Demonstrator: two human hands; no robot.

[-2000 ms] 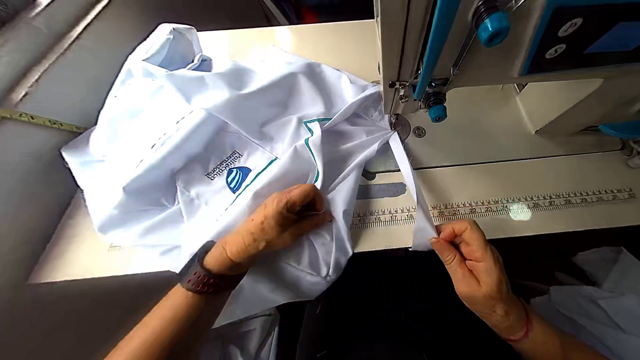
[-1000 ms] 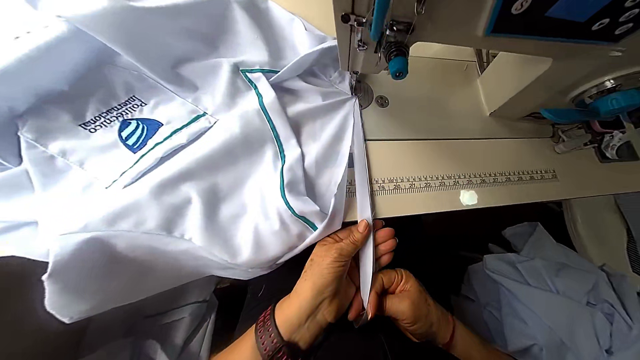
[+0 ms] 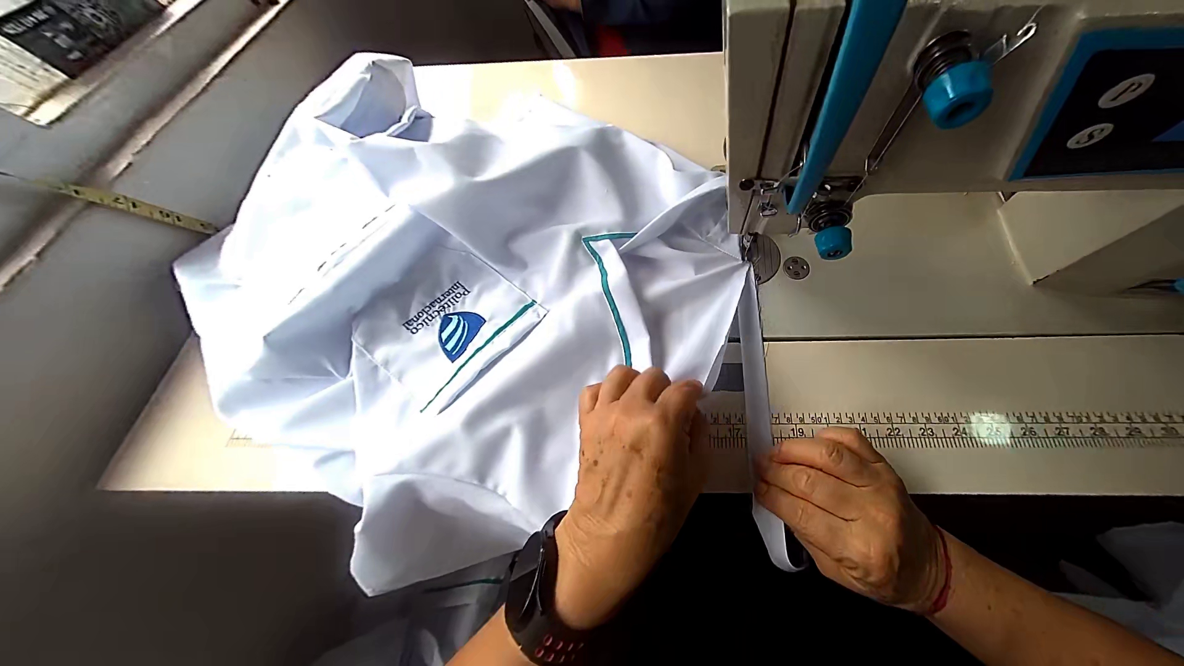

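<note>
A white garment [image 3: 518, 370] with teal piping and an embroidered chest pocket [image 3: 444, 342] lies across the sewing machine bed. Its right edge gathers under the machine's presser foot [image 3: 747, 248]. From that foot a narrow white fabric strip [image 3: 757, 370] runs toward me. My right hand [image 3: 837, 513] pinches the strip over the bed's front edge, its folded end hanging below. My left hand [image 3: 638, 453], with a dark band at the wrist, rests on the garment near its right edge with fingers curled; whether it grips the cloth is hidden.
The sewing machine head [image 3: 925, 111] with blue tension knobs stands at upper right. A printed ruler scale [image 3: 980, 430] runs along the table's front. A yellow measuring tape [image 3: 139, 205] lies at left. More pale fabric [image 3: 1133, 555] is at lower right. Part of another person shows at the top.
My left hand has let go of the strip and moved left onto the garment. My right hand still holds the strip, now nearer the ruler scale. The view has shifted.
</note>
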